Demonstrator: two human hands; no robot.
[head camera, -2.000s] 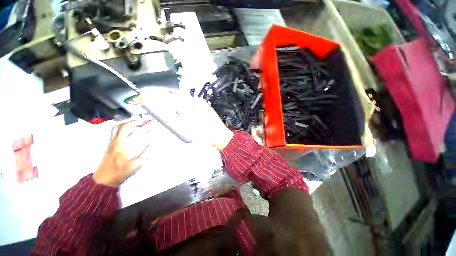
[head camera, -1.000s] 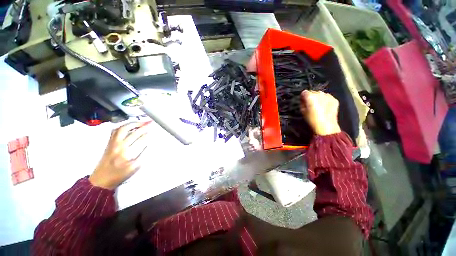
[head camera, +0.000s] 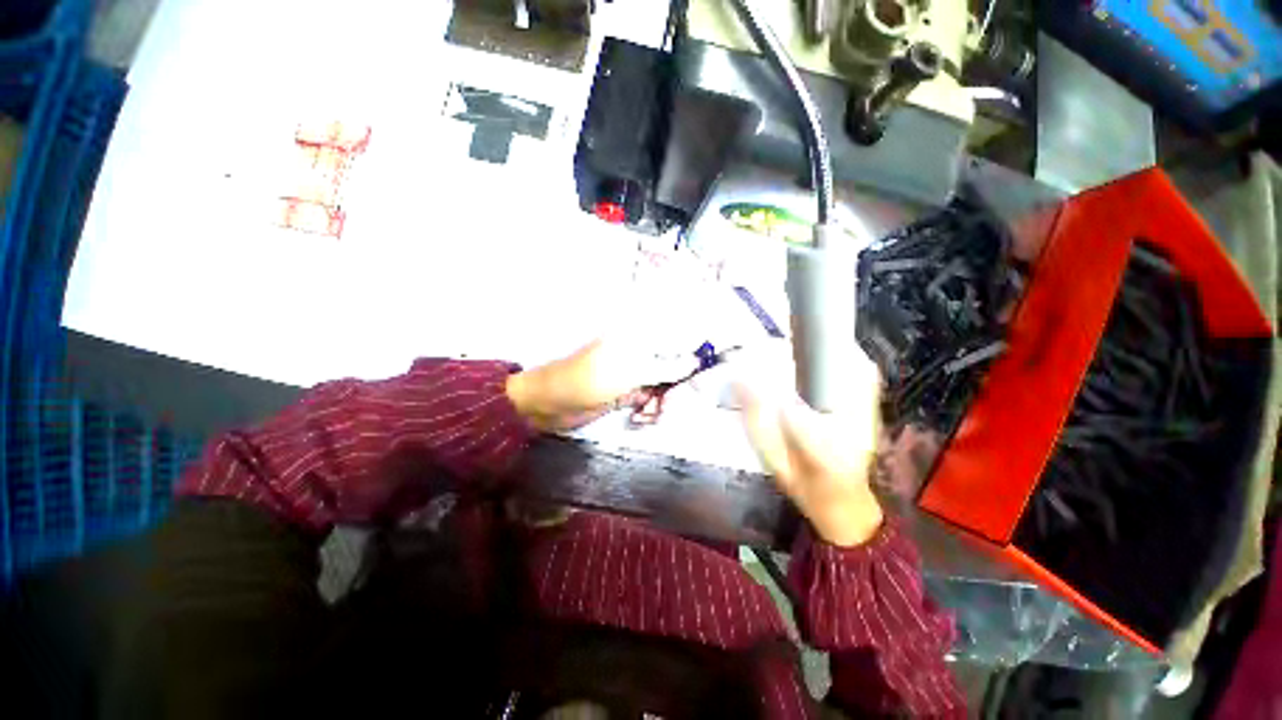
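Observation:
My left hand (head camera: 570, 387) is at the front edge of the white sheet, its fingers partly washed out by glare. A small dark strap piece (head camera: 689, 369) shows at its fingertips, with a small reddish thing (head camera: 647, 408) just below. My right hand (head camera: 823, 450) is under the lamp head, close to the piece; glare hides its fingertips, so its grip cannot be told. Another short dark strap piece (head camera: 758, 311) lies on the sheet between the hands and the sewing machine (head camera: 724, 127). A red spot (head camera: 609, 213) shows by the machine's needle area.
The gooseneck lamp (head camera: 811, 303) hangs over my right hand. Loose black strips (head camera: 935, 303) lie right of it, beside the red-orange box (head camera: 1033, 380) full of strips. A blue crate (head camera: 56, 253) stands at left, a blue control panel (head camera: 1195, 49) at upper right.
The view has swung, so the machine and box appear further right. My right hand has left the box and is now near my left hand, over the white sheet.

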